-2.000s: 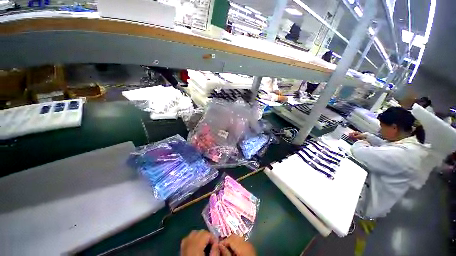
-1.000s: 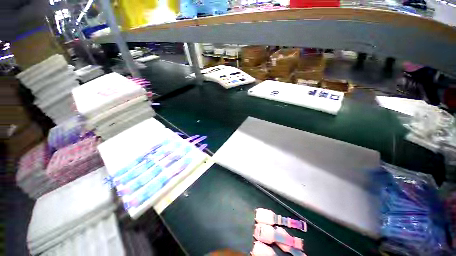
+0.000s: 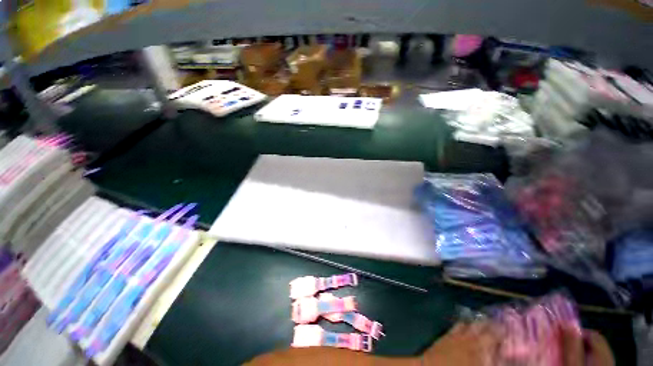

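Note:
A clear bag of pink straps (image 3: 533, 332) lies at the lower right, blurred. My left hand (image 3: 469, 344) is at its left side, its forearm running along the bottom edge; its fingers are too blurred to tell the grip. My right hand (image 3: 591, 349) is at the bag's right side, fingers closed on it, partly cut off by the bottom edge. Several pale pink watch heads, each with a short printed buckle-side strap, lie in a loose column on the green mat: an upper one (image 3: 304, 287), a middle one (image 3: 309, 309) and a lower one (image 3: 309, 336).
A white foam sheet (image 3: 329, 207) lies behind the watch heads, with a thin metal rod (image 3: 358, 270) along its near edge. A bag of blue-purple straps (image 3: 476, 225) is at its right, a bag of red-pink parts (image 3: 558, 207) beyond. A foam tray of blue-purple straps (image 3: 118, 275) stands left.
The view swung left, then partly back right. My hands, at the pink bag's near edge two seconds ago and mostly out of view one second ago, are now at its sides.

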